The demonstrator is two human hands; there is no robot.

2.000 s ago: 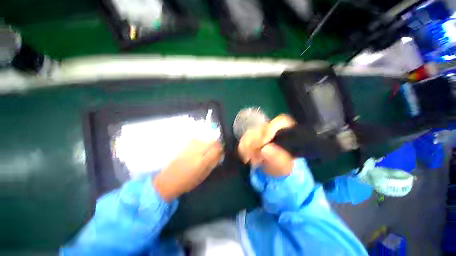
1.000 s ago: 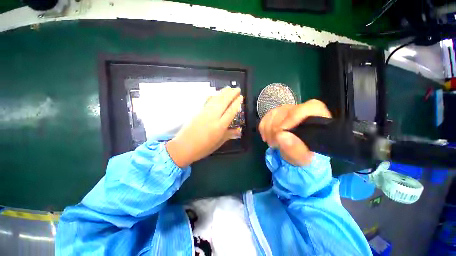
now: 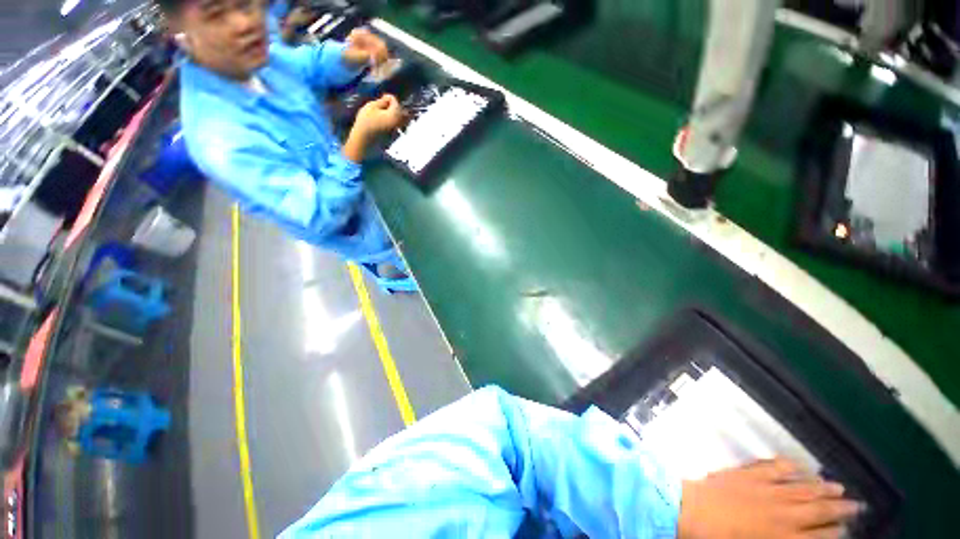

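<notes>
The tablet assembly [image 3: 726,416] lies with its back open in the black tray [image 3: 726,335] at the lower right, its middle bright white. My left hand [image 3: 774,503] lies over the tablet's near right part, palm down, fingers stretched towards the tray's right side. Whether its fingertips hold a small part cannot be seen. My right hand and the screwdriver are out of the picture.
A white rail [image 3: 779,272] runs behind the tray, with a white post [image 3: 726,95] on it. Another tray [image 3: 879,195] lies on the green belt. A person in blue [image 3: 279,158] works at a tray [image 3: 442,132] further left. Blue stools [image 3: 121,421] stand on the floor.
The view has swung left along the line, bringing the other person and the floor into view. My tray and left hand now show at the lower right; my right hand, the screwdriver and the round dish have left the picture.
</notes>
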